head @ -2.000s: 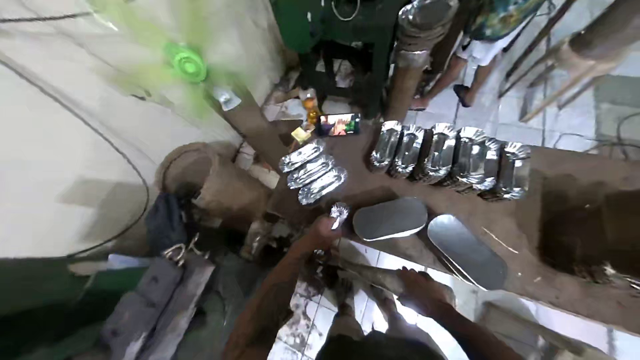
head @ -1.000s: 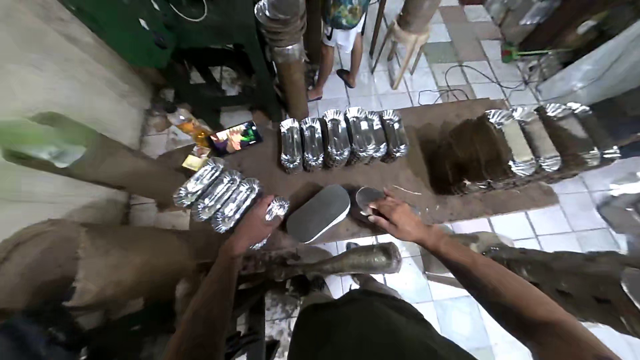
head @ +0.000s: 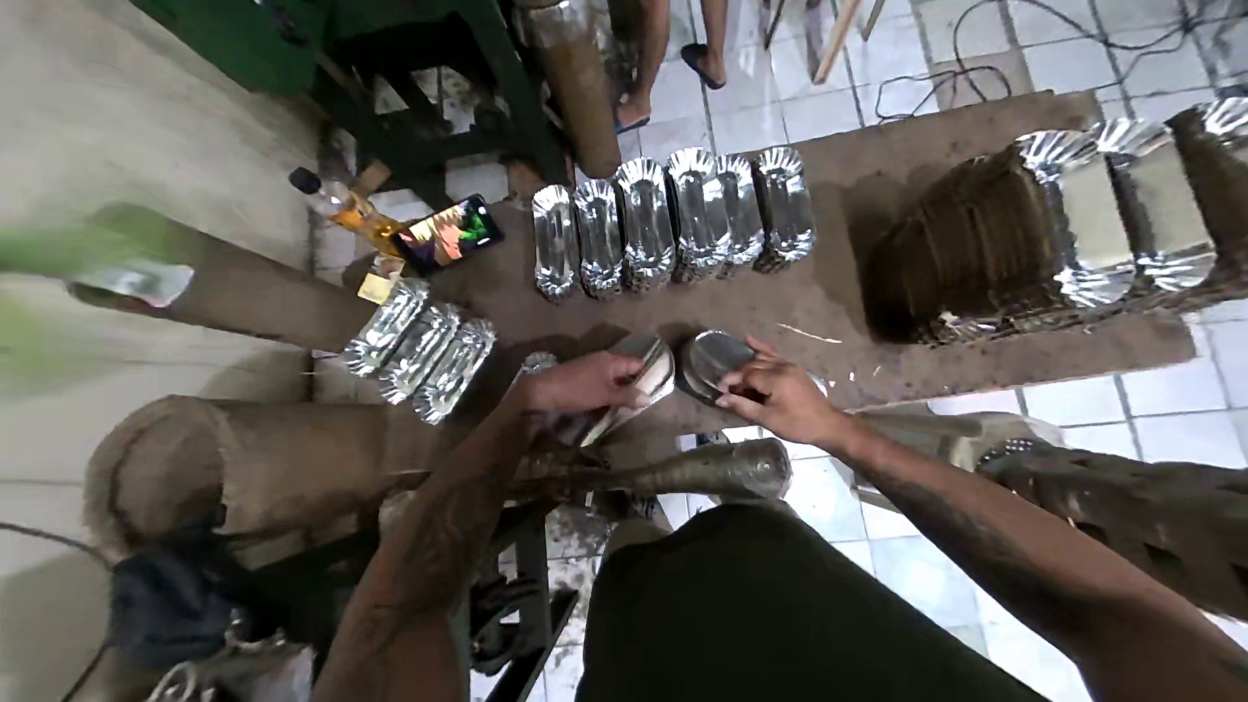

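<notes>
My left hand (head: 590, 382) grips the edge of a flat oval silvery sheet (head: 655, 363), which is tilted up from the bench. Just right of it, my right hand (head: 785, 395) has its fingertips on a stack of similar oval sheets (head: 717, 359); whether it pinches one I cannot tell. Beside my left wrist, a crimped foil piece (head: 538, 364) is partly hidden. Three fluted oblong foil trays (head: 419, 351) lie side by side to the left. Behind my hands stands a row of several stacks of fluted foil trays (head: 646, 224).
Taller stacks of foil-topped trays (head: 1092, 224) fill the right of the brown bench (head: 838, 185). A phone (head: 448, 234) with a lit screen and a bottle (head: 346, 210) stand at the back left. A blurred green fan (head: 58, 263) is at far left. Another person's legs (head: 648, 58) show behind.
My left hand has moved right, from the crimped foil piece to an oval sheet, which is now tilted. My right hand remains by the right oval stack. The view has shifted.
</notes>
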